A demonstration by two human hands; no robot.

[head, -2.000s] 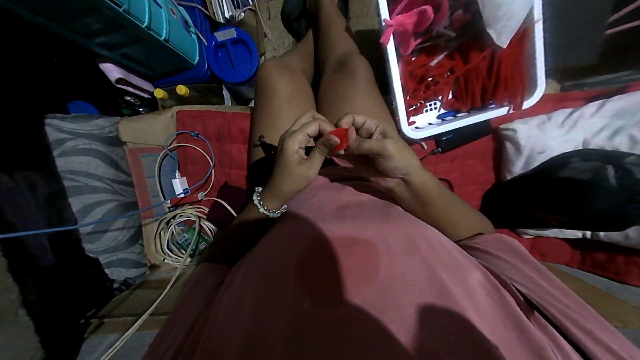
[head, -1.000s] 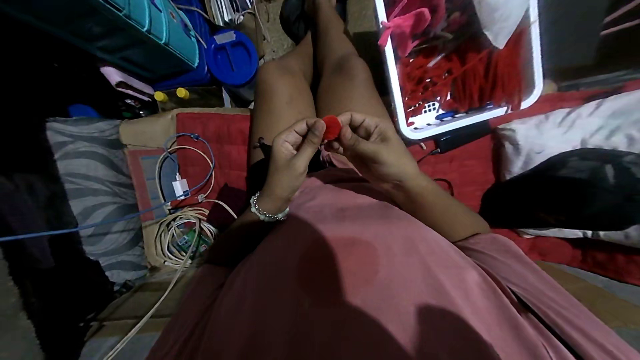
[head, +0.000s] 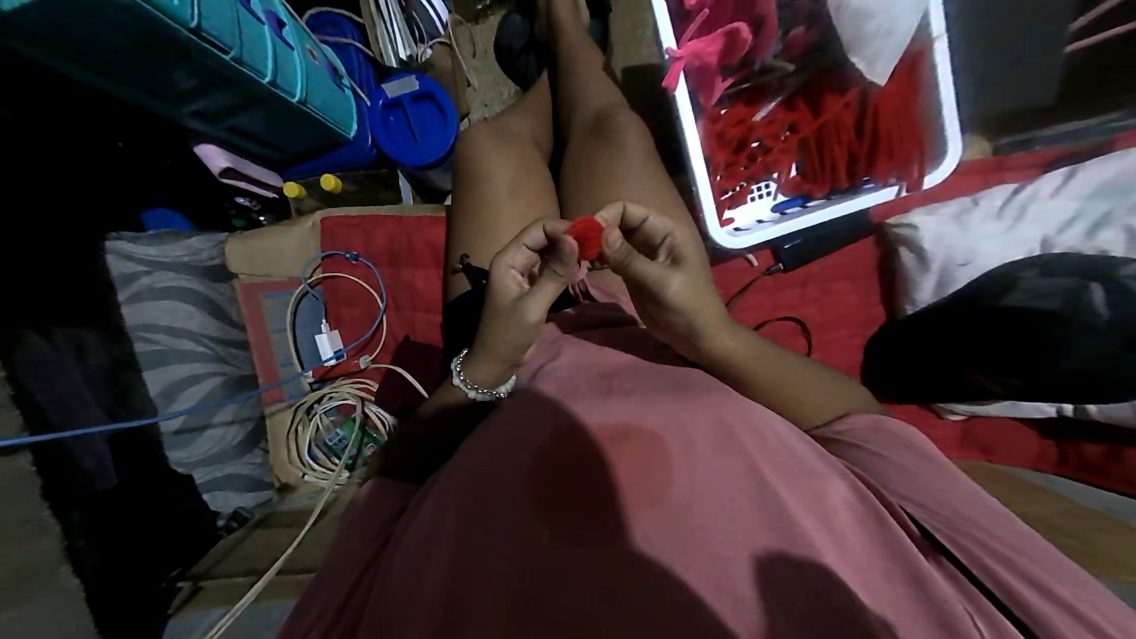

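A small round red piece (head: pixel 586 238), its material not clear, is held up over my lap between both hands. My left hand (head: pixel 530 280) pinches its left edge between thumb and fingers; a beaded bracelet (head: pixel 480 380) circles that wrist. From the other side, my right hand (head: pixel 654 266) grips the right edge with thumb and forefinger. Beyond my right hand stands a white plastic basket (head: pixel 701 169) with many fuzzy red strips (head: pixel 821 133) and a pink ribbon-like piece (head: pixel 710 62) in it.
Coiled cream cable (head: pixel 306 430) and a blue cable (head: pixel 204 410) with a white connector (head: pixel 329 343) lie at left, beside a grey patterned pillow (head: pixel 191 355). A teal crate (head: pixel 266 62) and blue round lid (head: pixel 414 120) are upper left. At right are a black bag-like item (head: pixel 1003 328) and white pillow (head: pixel 994 222).
Two seconds ago the red piece was mostly covered by my closely gathered fingers. The hands have since moved a little apart, and its round face shows between them.
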